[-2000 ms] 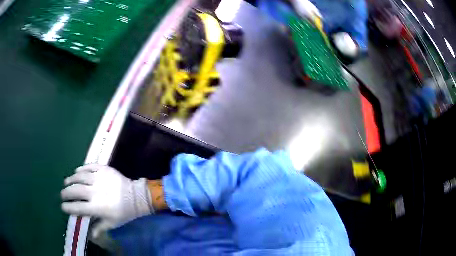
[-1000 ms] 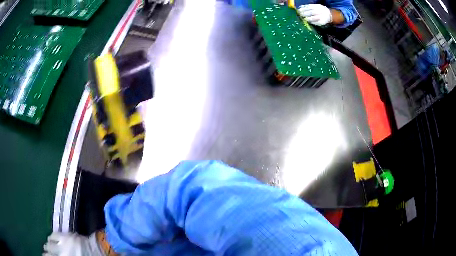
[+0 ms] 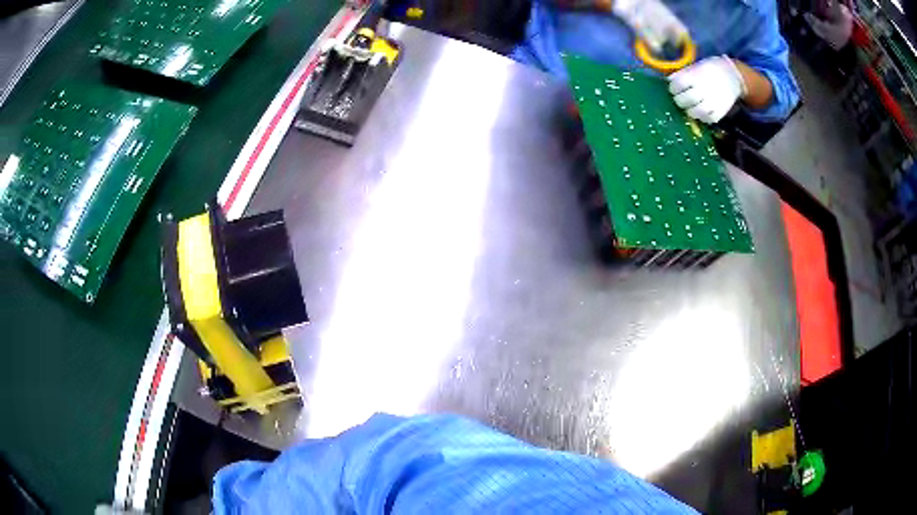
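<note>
A blue sleeve (image 3: 442,473), seemingly of my right arm, crosses the bottom edge. Only a pale sliver of my right hand (image 3: 119,510) may show at the bottom left, by the white rail; its fingers are hidden. My left hand is not in view. Nearest in front, a yellow-and-black tape dispenser (image 3: 236,302) stands at the left edge of the steel table (image 3: 533,342). Two green circuit boards (image 3: 85,186) (image 3: 181,35) lie on the green belt.
Across the table, a person in blue with white gloves (image 3: 709,89) holds a yellow tape roll (image 3: 666,52) by a green board (image 3: 664,166) with dark parts beneath. A black metal-topped device (image 3: 352,86) stands near the rail (image 3: 256,156). A red panel (image 3: 812,292) is at the right.
The view has shifted; the dispenser sits lower and sharper. The gloved hand on the rail has slid almost out at the bottom left. The other person's second hand and tape roll now show clearly.
</note>
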